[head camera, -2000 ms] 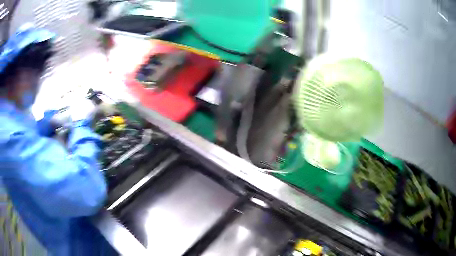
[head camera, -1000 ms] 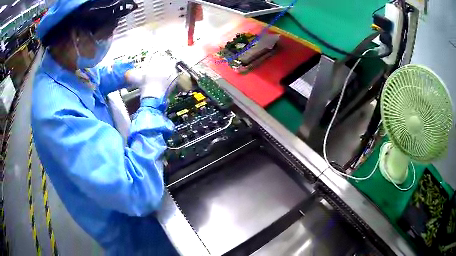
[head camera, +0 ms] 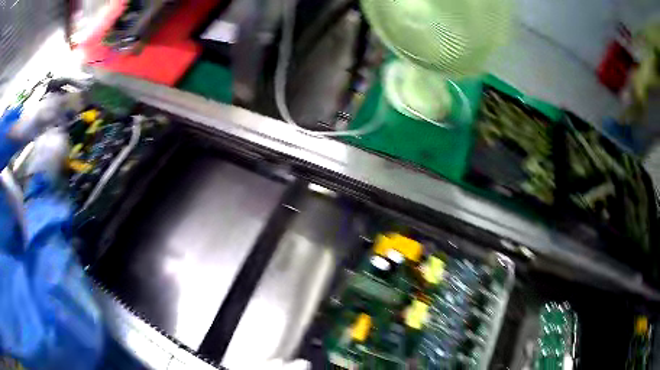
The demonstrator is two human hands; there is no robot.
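The view is blurred. A green circuit board point(head camera: 394, 293) with yellow, white and black parts lies in a black carrier on the conveyor, cut off by the bottom edge. A pale bar point(head camera: 499, 311) runs along its right side. A small white patch at the bottom edge, left of the board, may be the glove of my left hand point(head camera: 288, 365); its fingers and any hold cannot be made out. My right hand is not seen.
A coworker's blue sleeve point(head camera: 47, 274) and white gloves are at another board point(head camera: 90, 144) at the left. The metal rail point(head camera: 340, 155) crosses behind. A pale green fan point(head camera: 434, 29) and bins point(head camera: 514, 144) of olive pieces stand on the green mat. Another board point(head camera: 556, 332) is at right.
The view has swung right and down: the coworker and fan have shifted left, and the near boards and both bins have come into view. A white patch now shows at the bottom edge.
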